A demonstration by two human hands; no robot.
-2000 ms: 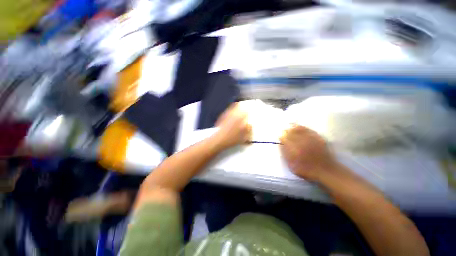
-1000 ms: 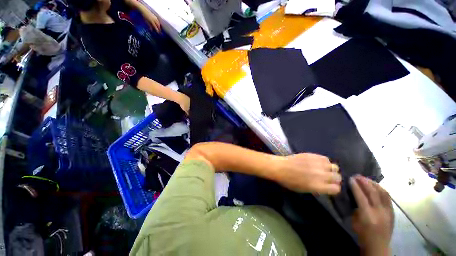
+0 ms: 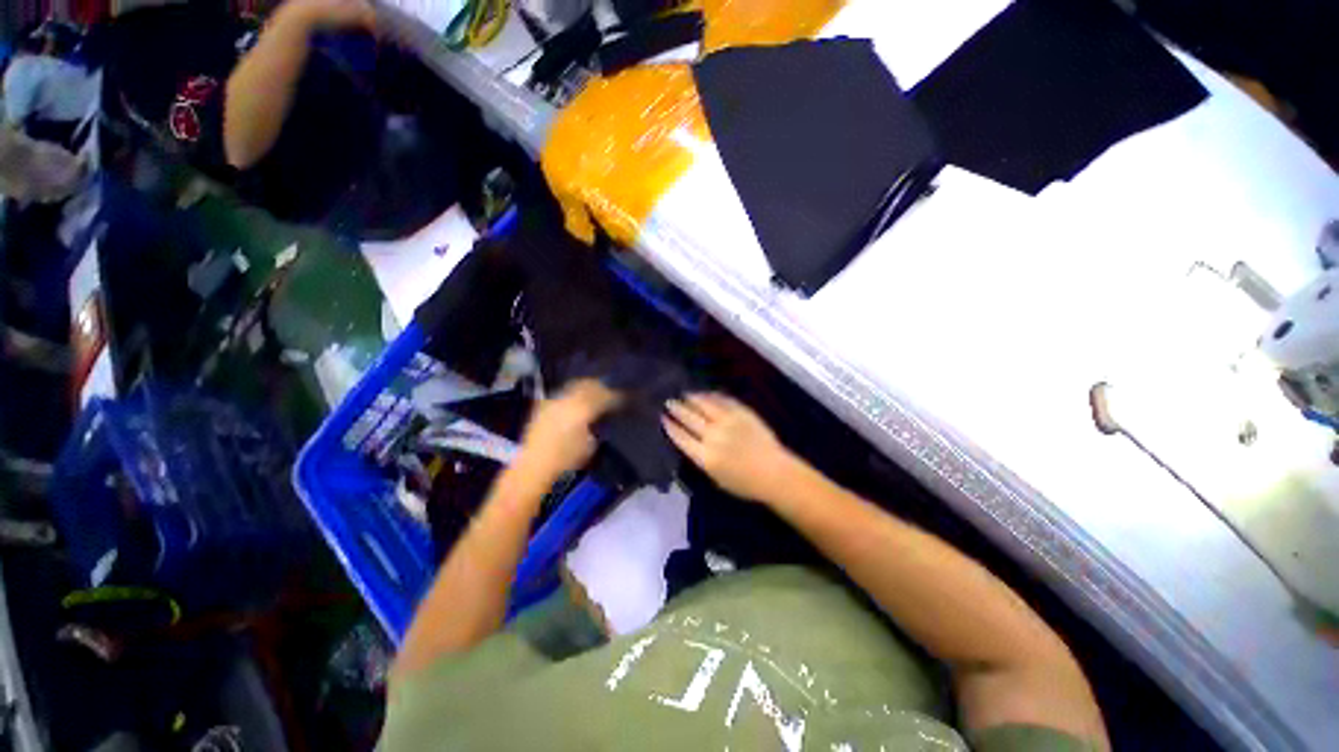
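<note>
Black cloth (image 3: 588, 331) hangs over the right side of the blue crate (image 3: 353, 536), beside the table edge. My left hand (image 3: 565, 426) is on the cloth's lower left part, fingers on the fabric. My right hand (image 3: 724, 444) touches its right edge with the fingers. Whether either hand grips the cloth or only rests on it is hard to tell. The crate also holds crumpled dark and white cloth. Two groups of black cut panels lie on the white table, one nearer (image 3: 815, 154) and one farther right (image 3: 1050, 96).
Orange-yellow plastic (image 3: 632, 147) covers the table's left end. The white table's taped front edge (image 3: 940, 463) runs diagonally at my right. Part of the sewing machine (image 3: 1307, 338) shows at the right rim. Another person's arm (image 3: 265, 96) is at the upper left.
Both hands have moved left from the table to the cloth over the crate. The black panel that was under them has left the table. The other person's arm has drawn back from the crate.
</note>
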